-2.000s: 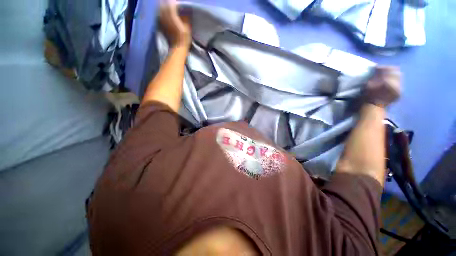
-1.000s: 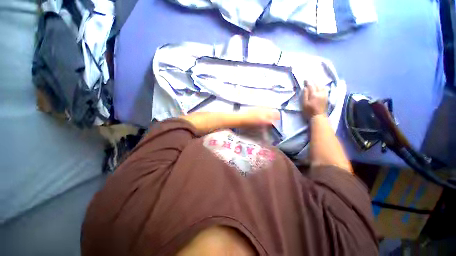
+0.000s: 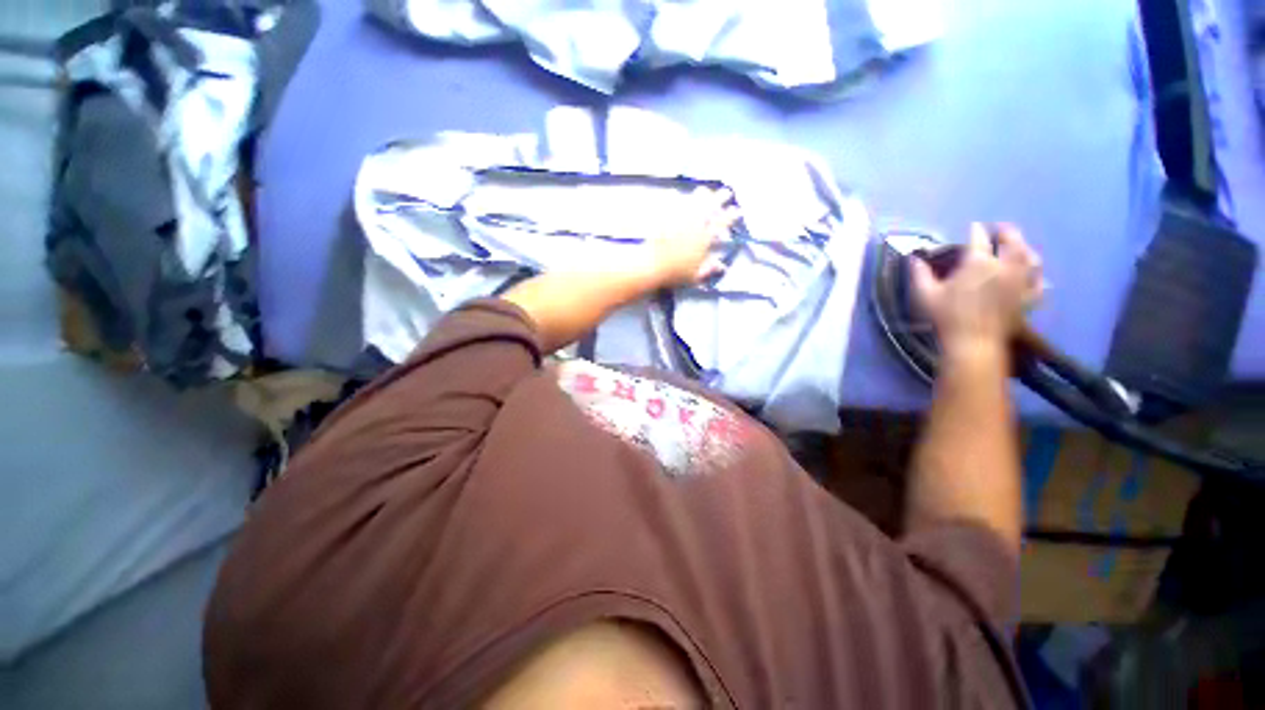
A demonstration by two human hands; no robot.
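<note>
A white and silver-grey garment piece (image 3: pixel 597 229) lies spread on the blue-violet pressing table (image 3: pixel 999 132), with dark lines and folds across it. My left hand (image 3: pixel 694 243) rests on the garment right of its middle, fingers on the cloth; whether they pinch it cannot be told. My right hand (image 3: pixel 982 284) is closed round the handle of the steam iron (image 3: pixel 902 312), which stands on the table just right of the garment. The hand hides most of the handle. The lower edge of the garment is partly hidden by my body.
Another grey-white garment (image 3: pixel 694 39) lies at the far side. A dark and white cloth heap (image 3: pixel 167 194) hangs at the left end. A dark ribbed pad (image 3: pixel 1186 298) is at the right edge. The black hose (image 3: pixel 1110 416) trails right, above a cardboard box (image 3: pixel 1096 555).
The garment, held up by both hands at first, now lies flat. My right hand has moved right from the cloth onto the iron. My left hand has moved up onto the garment.
</note>
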